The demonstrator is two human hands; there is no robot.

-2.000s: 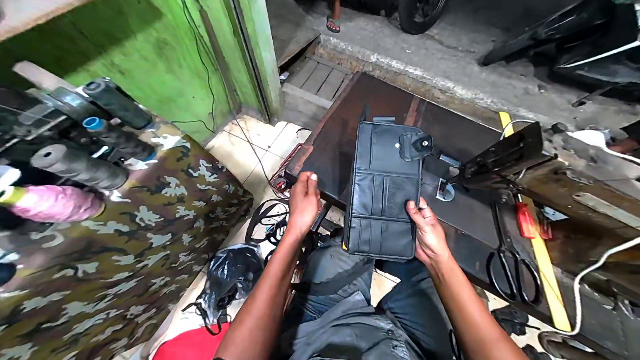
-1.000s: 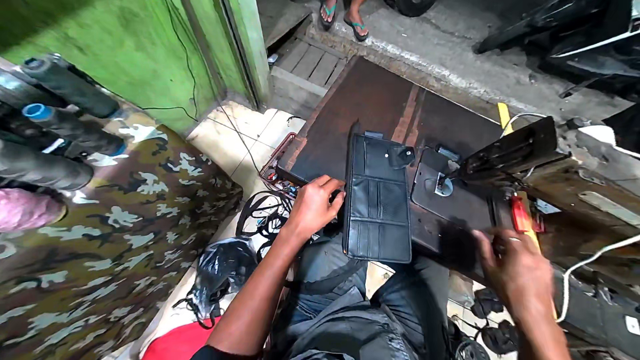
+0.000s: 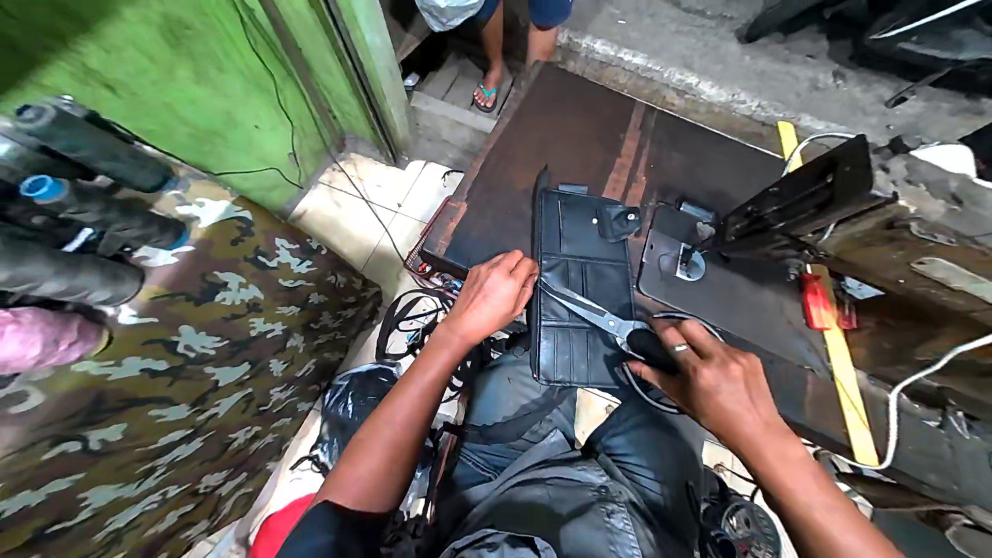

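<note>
A black leather-like organizer panel with several pockets and a snap tab (image 3: pixel 585 283) lies at the near edge of the dark sewing table, partly over my lap. My left hand (image 3: pixel 496 294) pinches its left edge between thumb and fingers. In my right hand (image 3: pixel 705 372) is a pair of scissors (image 3: pixel 593 312) with black handles; my fingers are in the loops. The blades lie over the panel and their tips reach its left edge, close to my left fingertips. Whether the tips touch a thread cannot be seen.
A sewing machine (image 3: pixel 806 201) stands on the table (image 3: pixel 573 116) at the right, beside a yellow ruler (image 3: pixel 849 387) and a red-handled tool (image 3: pixel 818 298). Thread spools (image 3: pixel 101 147) and camouflage fabric (image 3: pixel 194 349) are at the left. A person's sandaled foot (image 3: pixel 487 89) is beyond the table.
My right hand let go of the panel, reached right and now holds the scissors over it. My left hand has taken hold of the panel's left edge. A person's legs have come into view beyond the table.
</note>
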